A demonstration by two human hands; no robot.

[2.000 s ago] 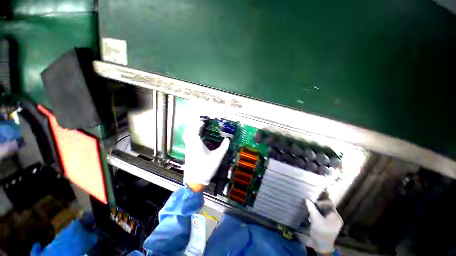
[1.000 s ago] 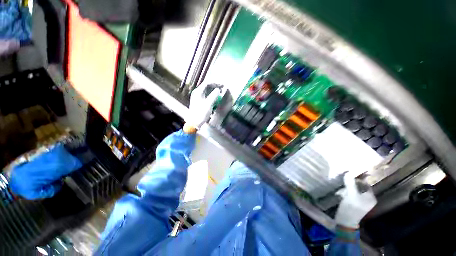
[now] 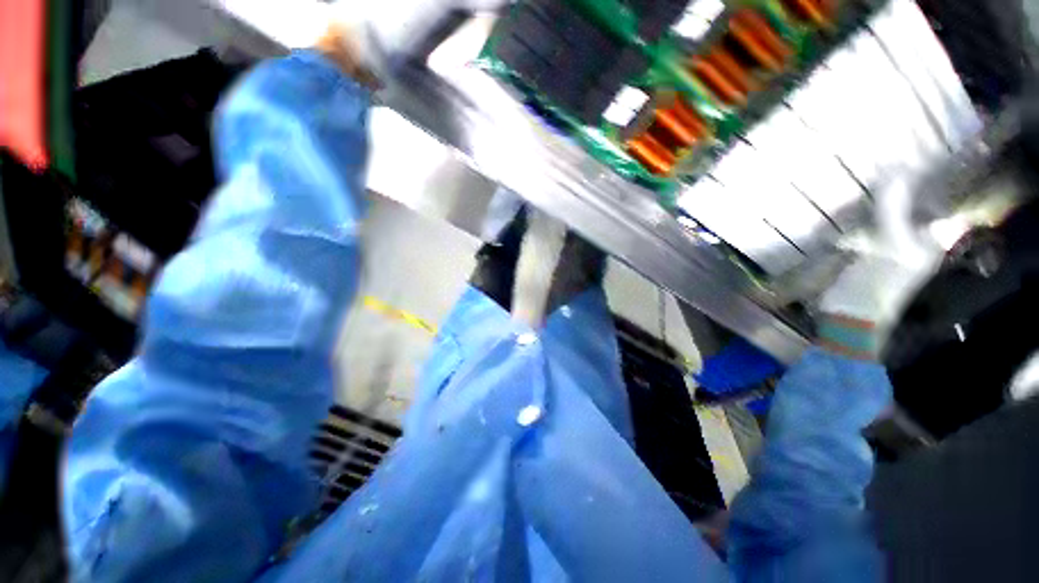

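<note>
The green power circuit board (image 3: 638, 137) lies behind the silver conveyor rail (image 3: 615, 228) at the top, cut off by the picture's upper edge. It carries orange-copper inductors (image 3: 729, 71), black boxes and a block of white-silver heatsinks (image 3: 837, 125). My left hand (image 3: 399, 29), in a white glove, is blurred at the top edge near the rail; its fingers are not clear. My right hand (image 3: 894, 251), also white-gloved and blurred, is at the heatsink end of the board. Whether it grips anything cannot be told.
A red-orange panel (image 3: 21, 85) is at the upper left edge. A black bin (image 3: 148, 142) stands left of my left sleeve. A blue part (image 3: 738, 367) is under the rail. Black slotted racks (image 3: 348, 450) are low beside my blue coat. Dark equipment is at the right.
The view has tilted down and closer, so the board now sits higher and is partly cut off. My left hand has shifted to the top edge. My right hand stays by the heatsink end.
</note>
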